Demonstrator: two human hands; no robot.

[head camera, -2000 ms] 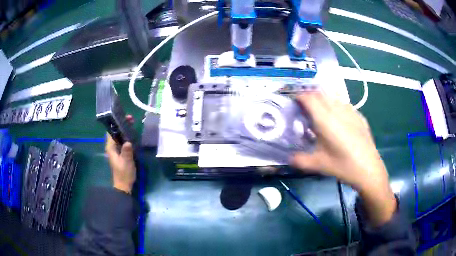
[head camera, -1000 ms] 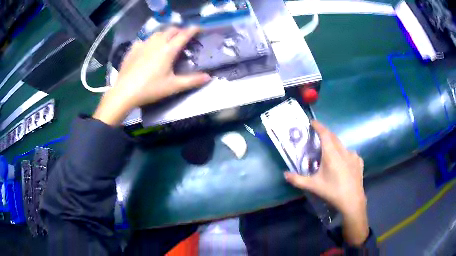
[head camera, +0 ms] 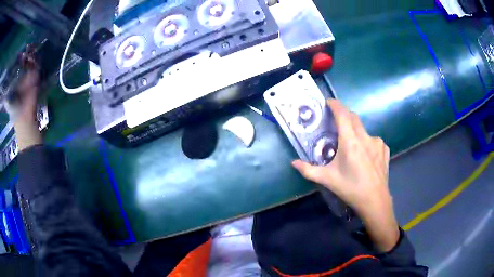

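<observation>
My right hand point(head camera: 355, 167) grips a silver part tray point(head camera: 290, 100) at the front right of the machine. Two ringed circles with round workpieces show on it; its near end is hidden by the hand. My left hand point(head camera: 26, 89) is at the far left, small, dark and blurred; whether it holds something cannot be told. A grey machine fixture point(head camera: 151, 67) has three ringed circles with shiny round parts in a row, with no hand on it. A white strip point(head camera: 211, 81) lies along its front.
A red knob point(head camera: 322, 62) sits on the machine's front right corner. A black round pad point(head camera: 199, 139) and a white half-moon piece point(head camera: 240, 130) lie in front of the machine. A white hose point(head camera: 63, 67) curves at its left. A blue bin point(head camera: 12, 219) is at the left edge.
My right hand has left the fixture and now holds the silver tray. My left hand, over the fixture a second ago, has moved far left. The view has shifted, and the fixture's circles are uncovered.
</observation>
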